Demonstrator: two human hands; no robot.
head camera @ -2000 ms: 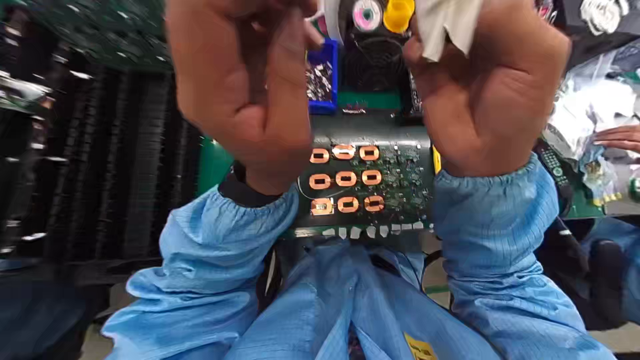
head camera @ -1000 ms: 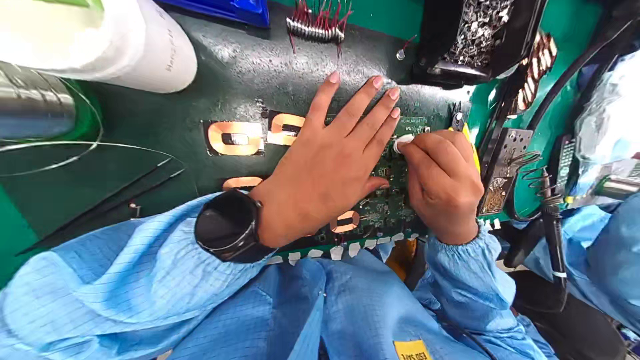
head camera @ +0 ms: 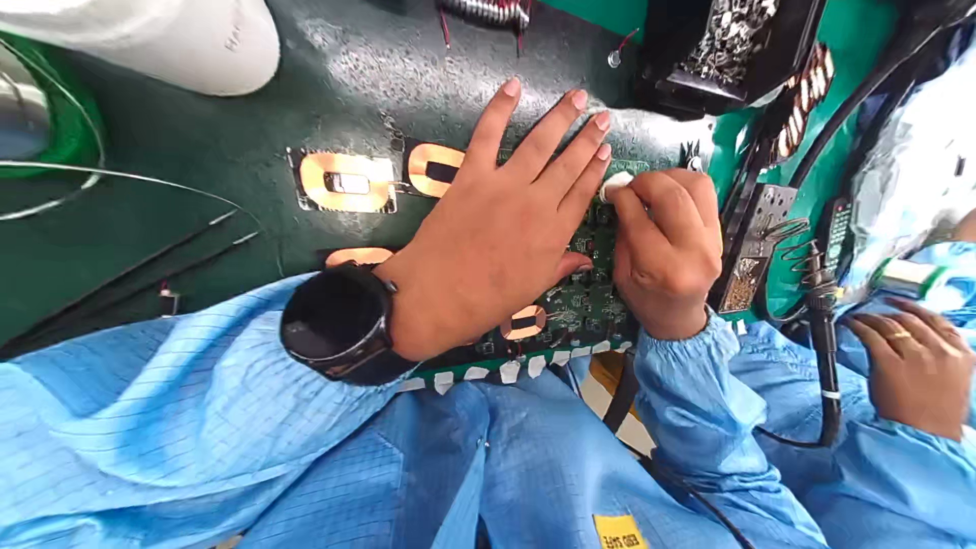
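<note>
My left hand point(head camera: 488, 229) lies flat, fingers spread, over green circuit boards and copper coils, hiding part of them. My right hand point(head camera: 667, 244) pinches a white wad, perhaps cloth or tissue, point(head camera: 616, 183) against the upper part of the circuit board point(head camera: 591, 305). Left of my left hand, an oval copper coil point(head camera: 345, 182) is in plain view; another coil point(head camera: 431, 169) is partly covered by the fingers' side. A smaller coil point(head camera: 523, 322) shows below my left thumb. White scraps point(head camera: 509, 371) line the near edge of the mat.
A white roll point(head camera: 191, 46) and a green wire spool point(head camera: 72, 114) stand upper left, with black tweezers point(head camera: 130, 274) below. A black tray of small metal parts point(head camera: 728, 46) is upper right. A soldering iron point(head camera: 822, 335) and a co-worker's hand point(head camera: 911, 366) are at the right.
Two seconds ago both hands were raised above the boards, the right with white material. Since then both have come down, the left flat on the boards. The view has moved closer.
</note>
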